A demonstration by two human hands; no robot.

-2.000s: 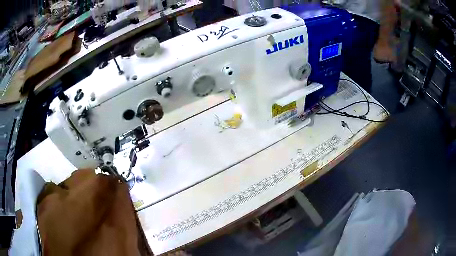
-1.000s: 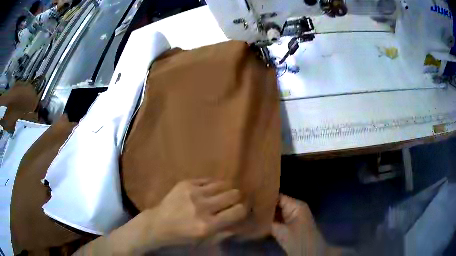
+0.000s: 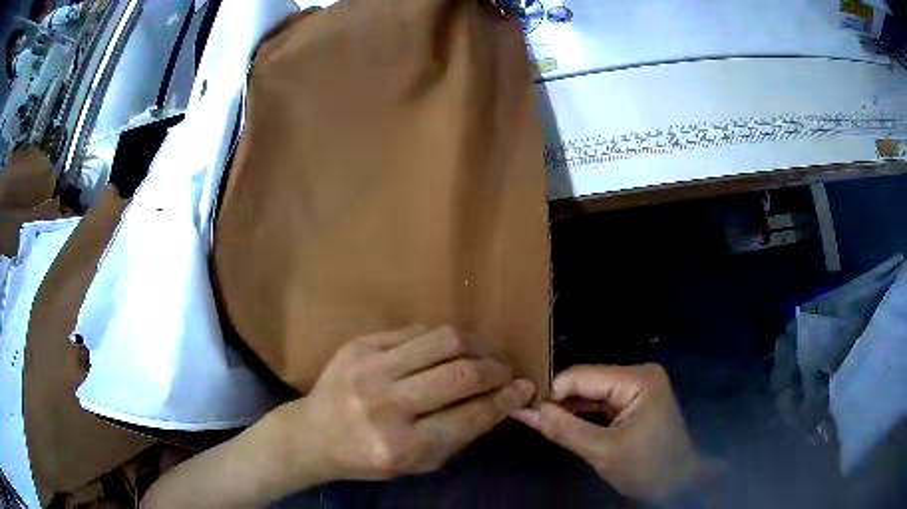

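A large brown panel hangs from the machine area at the top over the table's front edge towards me. My left hand lies on its lower part, with fingertips at the lower right corner. My right hand pinches the panel's right edge at that same corner between thumb and finger. The fingertips of both hands nearly touch. A white lining spreads out along the panel's left side. The needle area is cut off by the top of the picture.
The white table with a printed ruler scale lies at the upper right. More brown pieces and white pieces are heaped at the left, beside a dark flat board. Pale grey cloth is at the lower right.
Both hands have come together at the panel's lower right corner; neither showed two seconds ago. The view has moved down towards the hands, and the machine head has left the picture at the top.
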